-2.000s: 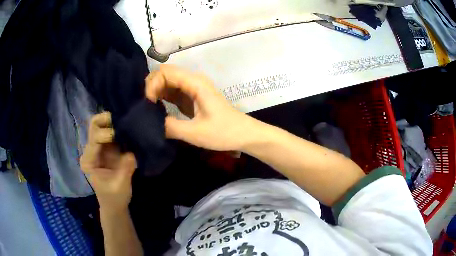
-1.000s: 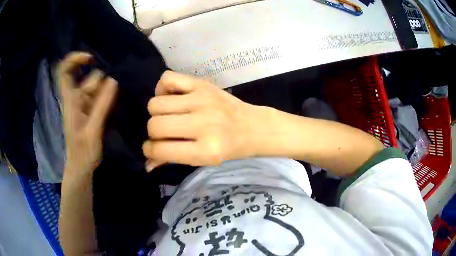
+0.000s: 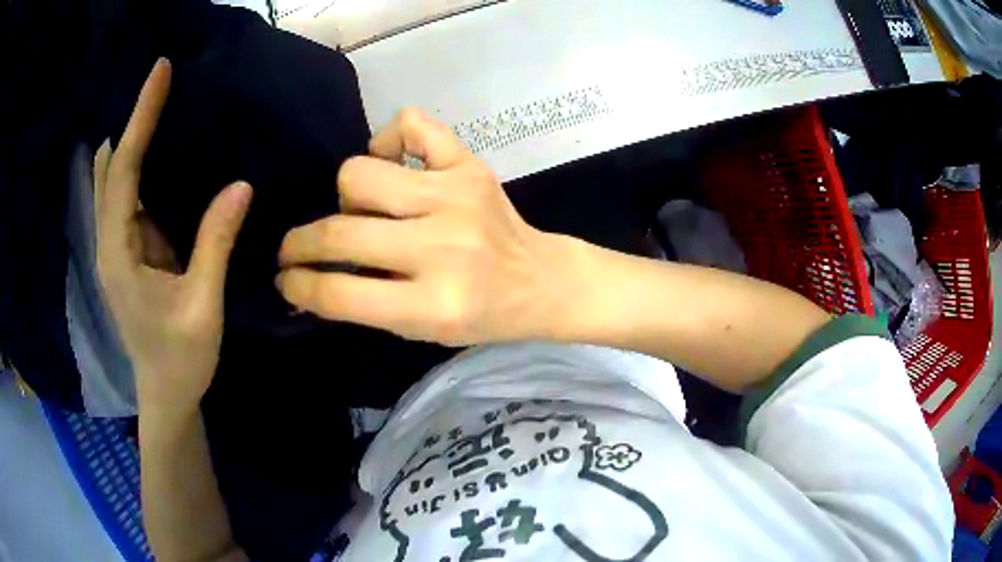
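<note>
A large black garment (image 3: 264, 99) hangs over the table's left side and down toward my lap, with a grey area (image 3: 93, 318) at its left. My left hand (image 3: 170, 274) lies on the garment with thumb and fingers spread apart. My right hand (image 3: 423, 236) is on the garment's right part with its fingers curled; the fingertips are against the dark cloth. Whether they pinch a fold is hard to make out, as the cloth is very dark.
The white machine table (image 3: 648, 66) with printed ruler marks is at the top. Snips (image 3: 758, 6) are cut off by the top edge. A dark strip (image 3: 874, 38) lies at the table's right. Red baskets (image 3: 841, 220) with cloth are at right, a blue basket (image 3: 99, 472) lower left.
My left hand has moved left and opened off the small dark piece it held. My right hand has turned knuckles-up over the cloth. The view has shifted, so the table sits higher.
</note>
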